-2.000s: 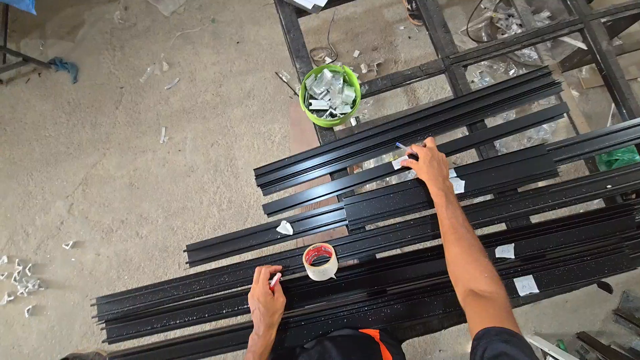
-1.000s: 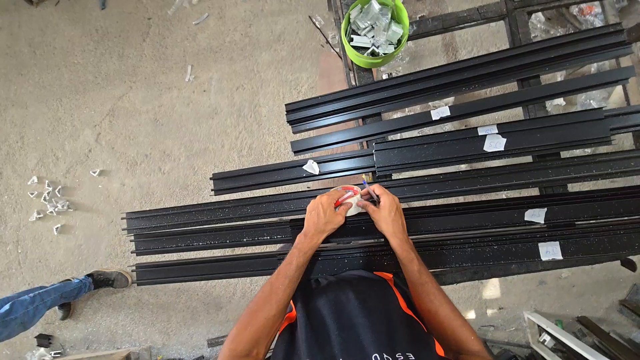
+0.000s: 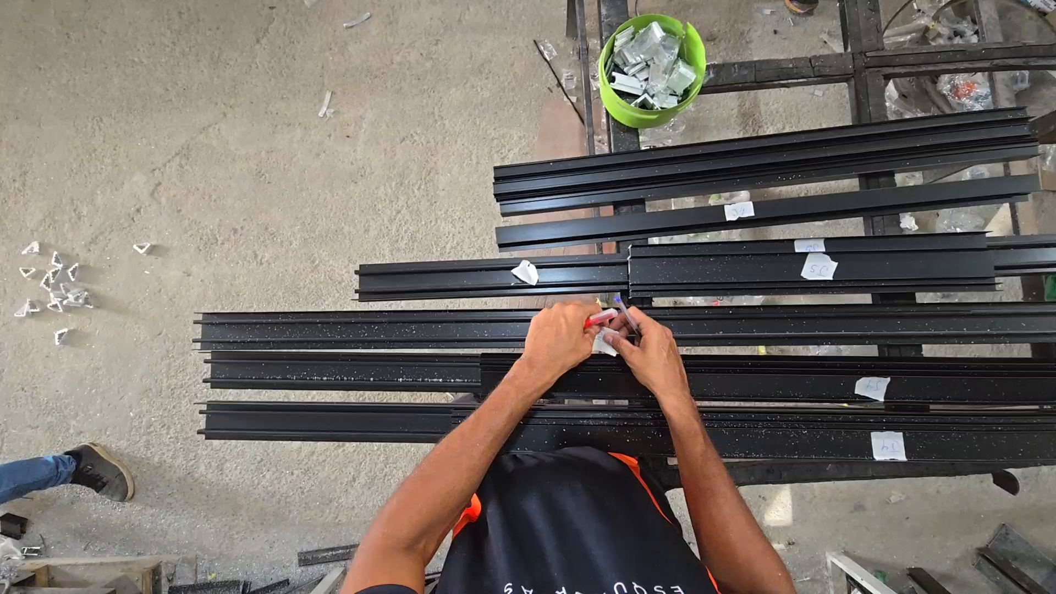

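Black metal profiles (image 3: 330, 330) lie side by side on a dark metal frame. Over them, my left hand (image 3: 561, 334) grips a roll of tape (image 3: 601, 317), whose red core shows between the fingers. Close against it, my right hand (image 3: 649, 346) holds a pen (image 3: 624, 309) with a blue end and touches a pale piece of tape (image 3: 605, 341). White tape labels with handwriting stick to several profiles, one of them a label (image 3: 818, 266) right of my hands. A crumpled white piece (image 3: 525, 272) sits on a shorter profile.
A green bucket (image 3: 695, 62) of small metal pieces and plastic stands on the frame (image 3: 784, 73) beyond the profiles. White offcuts (image 3: 56, 289) lie on the concrete floor at left. Another person's shoe (image 3: 101, 472) and jeans leg show at lower left. Metal pieces lie along the bottom edge.
Two seconds ago my right hand was over the upper profiles and the tape roll stood on a profile; my hands have since come together around the roll. The view has shifted.
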